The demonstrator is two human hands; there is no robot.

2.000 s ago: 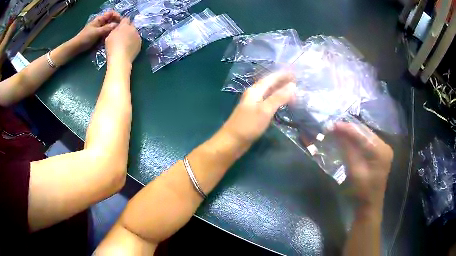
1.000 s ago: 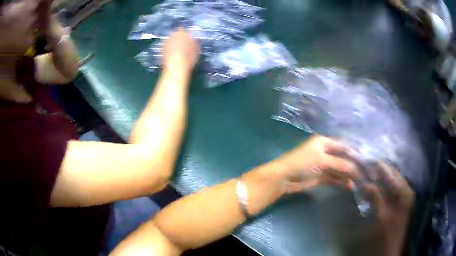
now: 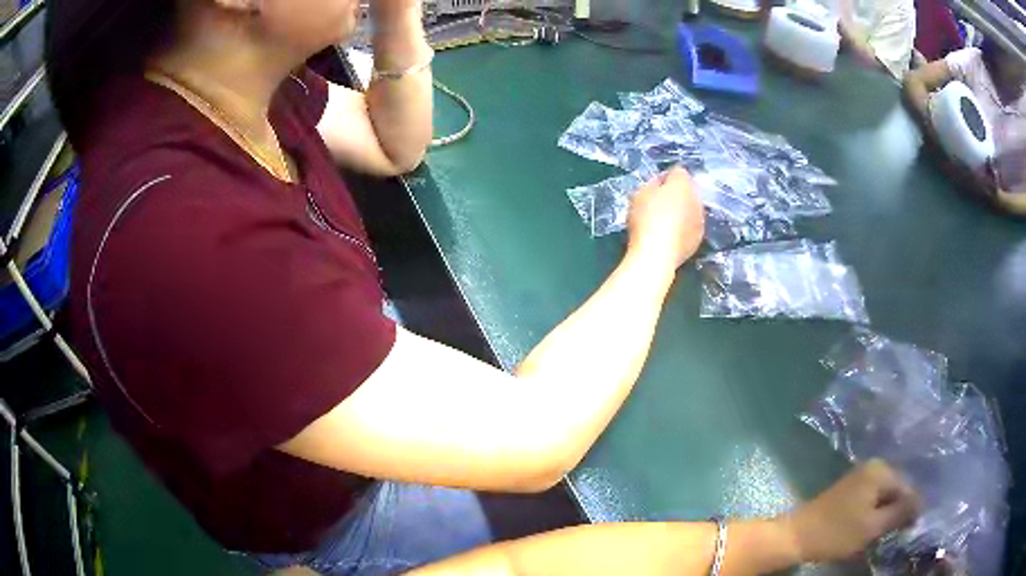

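Note:
A glaring pile of clear zip-lock bags (image 3: 968,450) lies on the green table at the lower right, cut off by the picture's edge. My left hand (image 3: 861,512), with a silvery bracelet at the wrist, is at the pile's near left side. Its fingers are curled over the bags. Whether they grip a bag cannot be told. A small dark and whitish piece shows in a bag below the fingers. My right hand is not in view.
A neighbour in a dark red shirt (image 3: 225,293) sits close on my left, one hand on a bag heap (image 3: 731,158). A row of overlapping bags (image 3: 782,281) lies nearer. A blue tray (image 3: 718,56), white rounded objects (image 3: 801,36) and other people are across the table.
The view has swung left, showing more of the neighbour and the far side. My right hand has gone out of view. The neighbour's other hand is raised to the face.

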